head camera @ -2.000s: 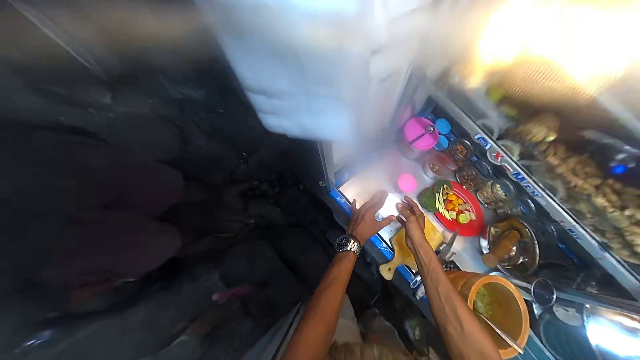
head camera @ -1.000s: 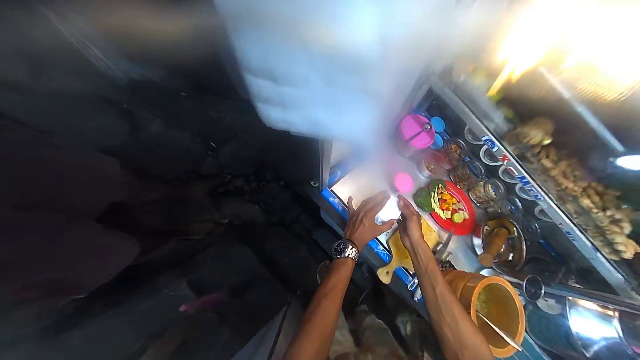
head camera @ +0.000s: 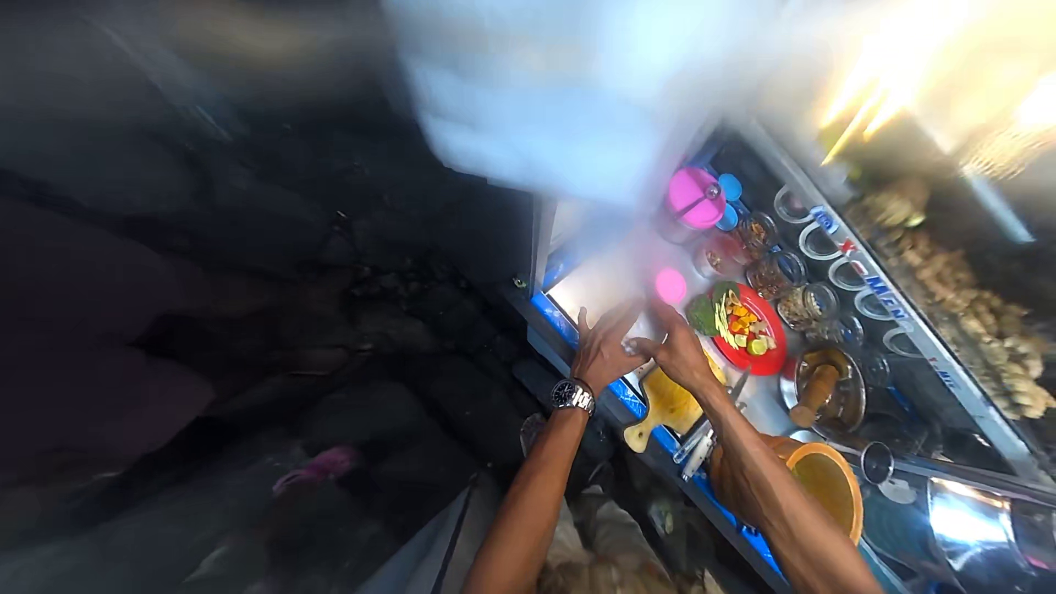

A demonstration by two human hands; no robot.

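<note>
My left hand (head camera: 609,346), with a metal wristwatch (head camera: 572,396) on the wrist, lies over a pale, shiny sheet or surface (head camera: 590,285) on the counter. Close beside it, my right hand (head camera: 678,351) reaches over the same spot, fingertips near a small clear or white thing that I cannot make out. Below the hands is a yellow cutting board (head camera: 667,403) with a handle. Knives (head camera: 701,445) lie to its right. A red plate (head camera: 771,330) holds lime halves, cut vegetables and green leaves. A pink round lid (head camera: 671,285) sits above the hands.
Glass jars (head camera: 775,274) line the counter's back beside a pink-lidded container (head camera: 695,198). A metal bowl (head camera: 854,396) holds a wooden pestle (head camera: 817,394). At the lower right stands an orange-rimmed pot (head camera: 854,495). A blurred white sheet (head camera: 536,107) hangs above.
The spoon or stick seen in the orange-rimmed pot in the earlier frames is not visible now. Both hands stay over the pale surface, with small shifts of the fingers.
</note>
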